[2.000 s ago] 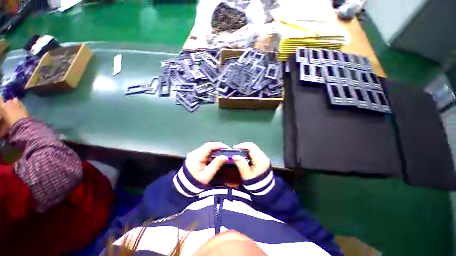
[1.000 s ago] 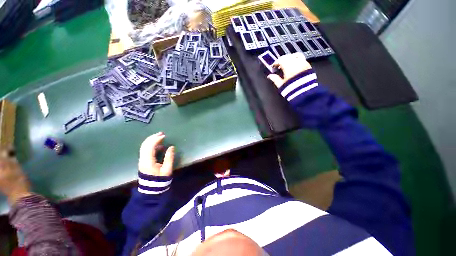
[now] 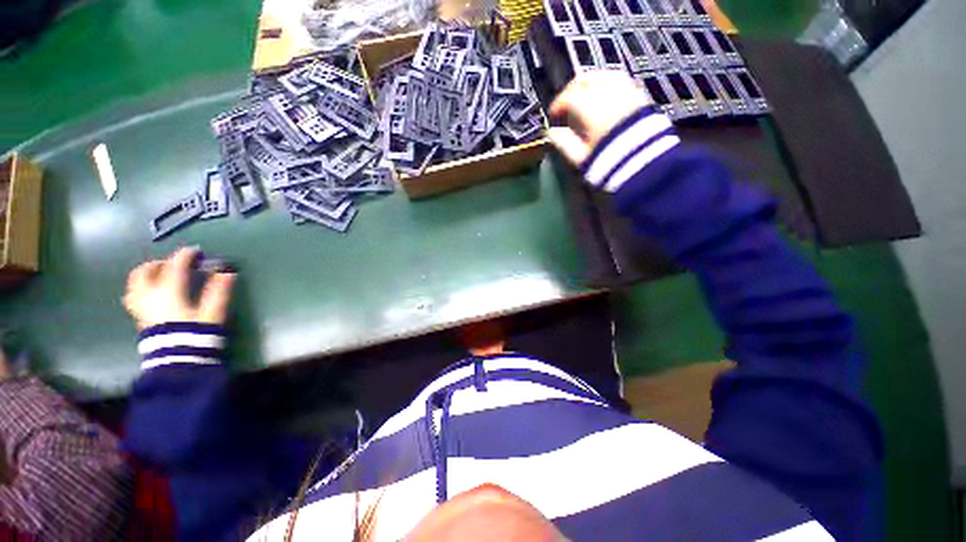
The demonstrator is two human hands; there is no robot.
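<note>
My left hand (image 3: 178, 291) is over the bench at the left, its thumb and fingers closed around a small dark blurred thing, likely a display module (image 3: 215, 265). My right hand (image 3: 598, 111) is at the near left edge of the rows of finished units (image 3: 689, 93) on the black foam mat (image 3: 731, 159). Its fingers are bent down; whether it holds anything is hidden. Grey front bezels (image 3: 318, 116) lie in a loose pile and heaped in the open brown bezel box (image 3: 471, 169).
A pale strip (image 3: 104, 172) lies on the green bench (image 3: 424, 254) at left. A smaller carton (image 3: 21, 217) is at the left edge. A co-worker's checked sleeve (image 3: 53, 455) is at lower left. A clear plastic bag (image 3: 365, 19) and yellow stack (image 3: 521, 16) lie behind the box.
My left hand has moved left to where the dark module lay on the bench and closed on it. My right hand has shifted slightly up and left. The co-worker's hand has drawn back.
</note>
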